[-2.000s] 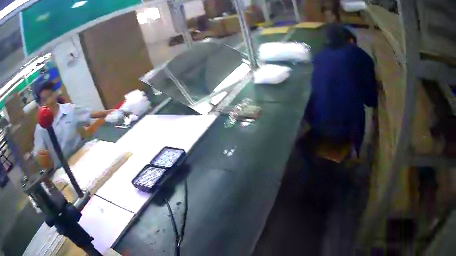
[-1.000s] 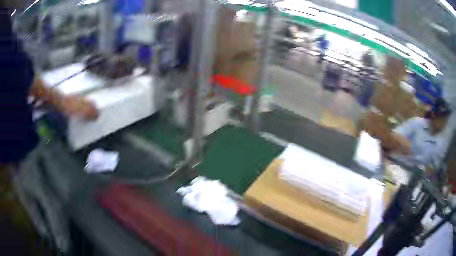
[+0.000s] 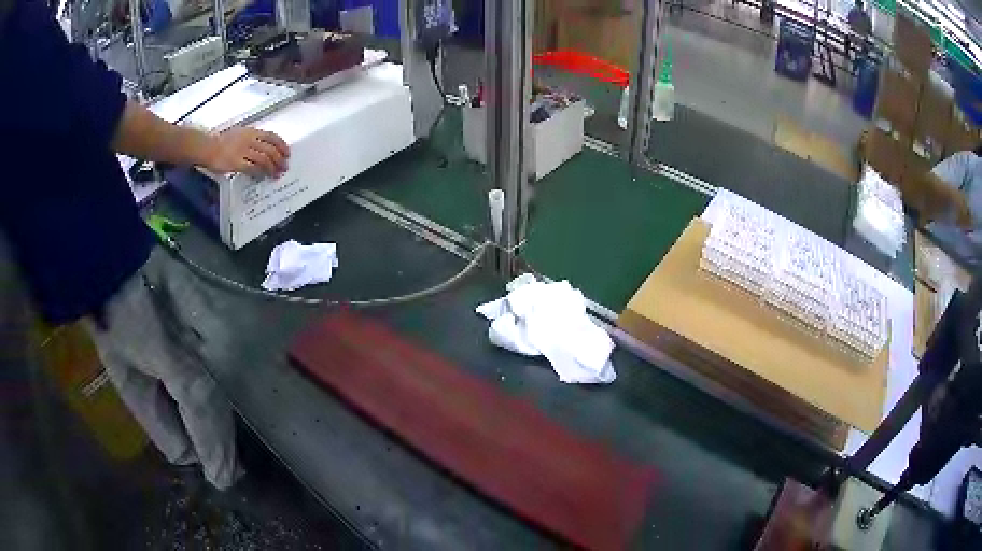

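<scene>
Neither of my hands is in the picture. A long dark red board (image 3: 474,425) lies flat on the dark bench (image 3: 409,500) in front of me. A crumpled white cloth (image 3: 555,328) lies behind it, and a smaller white cloth (image 3: 300,265) lies further left. At the right edge, part of the black press (image 3: 942,404) shows, cut off by the frame, with the cream pressing block (image 3: 858,514) and a reddish-brown fixture block (image 3: 795,519) at its foot.
White gridded parts (image 3: 797,274) are stacked on cardboard sheets (image 3: 689,312) at right. Another person's hand (image 3: 250,153) rests on a white carton (image 3: 323,140) at left. A thin hose (image 3: 366,299) curves to a metal post (image 3: 508,129). A white tool box (image 3: 558,135) stands behind.
My view has swung from the lamps and press at the bench to the red board and cloths, and is now steadier. The other person's hand has moved right along the carton.
</scene>
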